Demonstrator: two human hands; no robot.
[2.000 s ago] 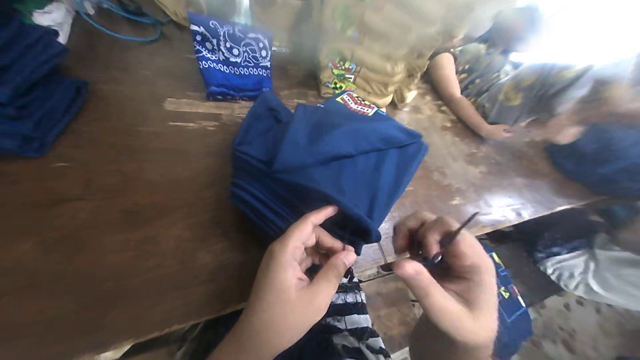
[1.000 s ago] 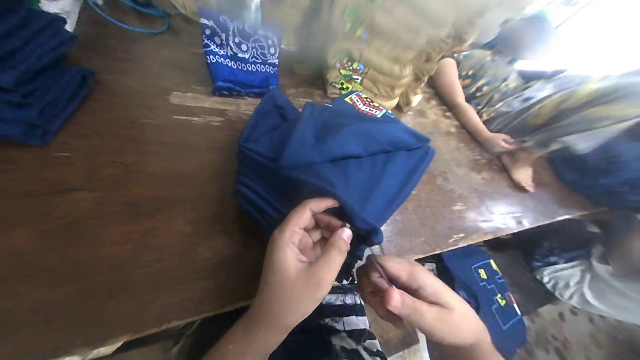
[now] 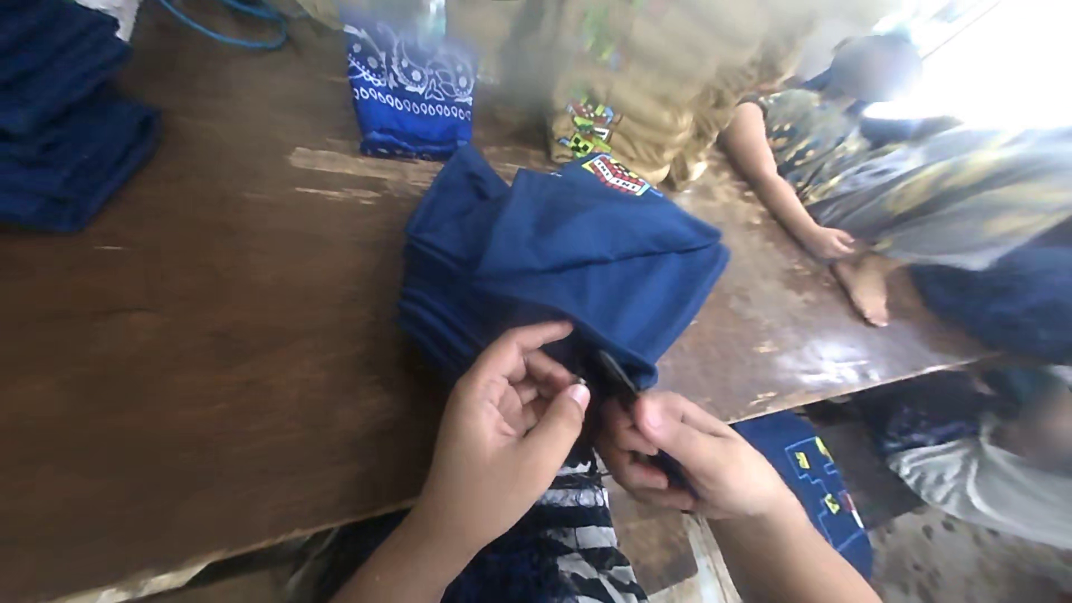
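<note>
Navy blue fabric garments [image 3: 586, 234], stacked and folded with a colourful print near the top, lie at the table's front edge. My left hand [image 3: 519, 410] pinches a small piece at the near corner of the navy cloth; whether it is thread or fabric cannot be told. My right hand [image 3: 678, 452] is closed around a small dark metal tool [image 3: 618, 373], perhaps thread snips, whose tip points up and left against the cloth edge. The tool's handle is mostly hidden in the fingers.
The wooden table [image 3: 209, 360] bears a navy cloth stack [image 3: 67, 126] at left, a blue paisley bandana [image 3: 410, 92] and tan garments [image 3: 636, 92] behind. A person [image 3: 787, 159] sits at the right on the tabletop. A printed navy garment [image 3: 804, 486] hangs low beyond the edge.
My right hand has come in from the right to the cloth's near corner, and the tool's tip now lies against the navy fabric. My left hand stays at that corner.
</note>
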